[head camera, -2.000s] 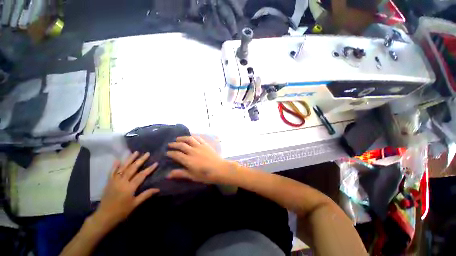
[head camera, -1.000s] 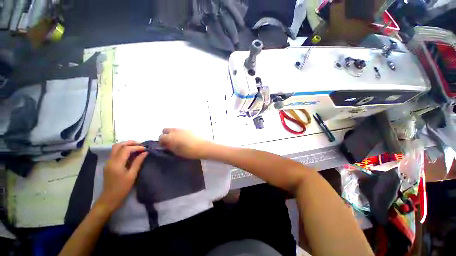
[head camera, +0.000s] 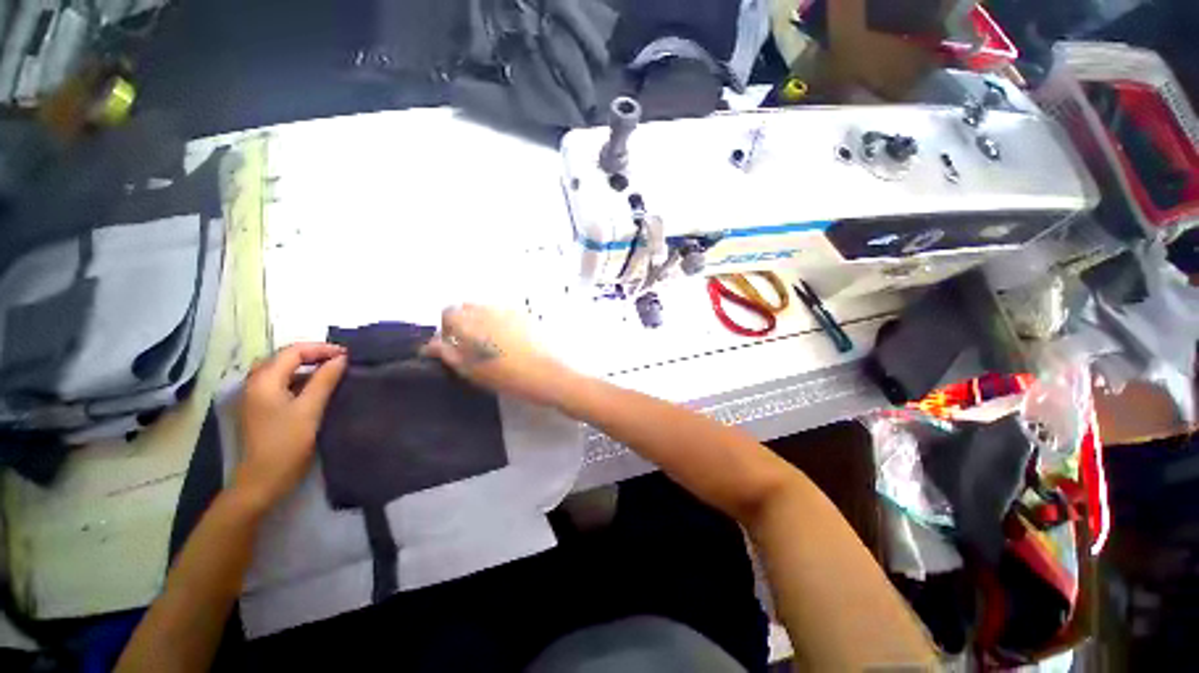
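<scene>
The garment panel (head camera: 454, 546) lies pale grey side up at the table's front edge, its lower part over my lap. A dark rectangular pocket piece (head camera: 414, 440) lies on it, with a folded dark strip (head camera: 381, 343) along its top and a narrow dark band (head camera: 383, 552) running down below it. My left hand (head camera: 283, 414) pinches the strip's left end between thumb and fingers. My right hand (head camera: 484, 350) pinches its right end; the fingertips partly hide the cloth there.
The white sewing machine (head camera: 789, 184) stands at right. Scissors (head camera: 747, 302) and a slim dark green tool (head camera: 824, 316) lie before it. A cut-piece stack (head camera: 118, 316) is at left. An offcuts box (head camera: 980, 513) is at lower right.
The panel has been turned from its dark side to its pale side, showing the pocket piece. Since then, the strip has been spread out above it and my hands are farther apart.
</scene>
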